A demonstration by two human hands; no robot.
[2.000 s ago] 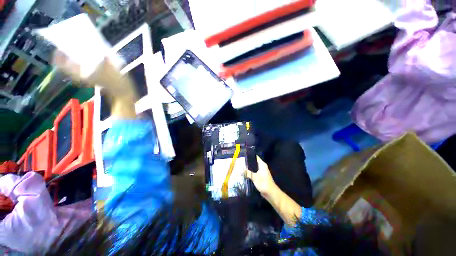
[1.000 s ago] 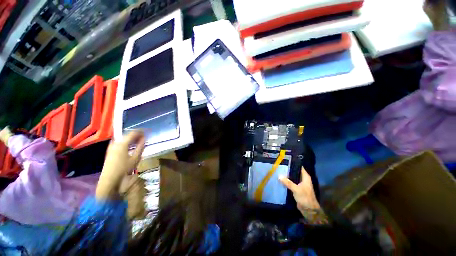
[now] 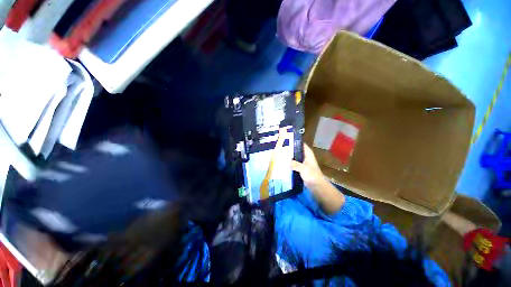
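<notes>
The open tablet half (image 3: 255, 120) rests at my lap, its board, pale battery and orange flex cable facing up. My right hand (image 3: 316, 179) holds its right edge, with the thumb over the battery side. A dark panel (image 3: 106, 185), seemingly the back cover, is at the lower left, blurred, with white light reflections on it. My left hand (image 3: 42, 255) is blurred at the panel's lower left corner and holds it. The panel is apart from the open half.
An open carton (image 3: 403, 123) stands at the right with a red and white piece inside. White sheets (image 3: 33, 84) and a foam tray (image 3: 115, 78) with red-orange frames are at the upper left. A person's pink smock (image 3: 319, 22) is above the carton. Another person's forearm (image 3: 459, 222) shows at lower right.
The view has swung right. The panel that lay on the white sheets is gone from there, and my left hand, empty before, holds a dark panel. My right hand still holds the open half.
</notes>
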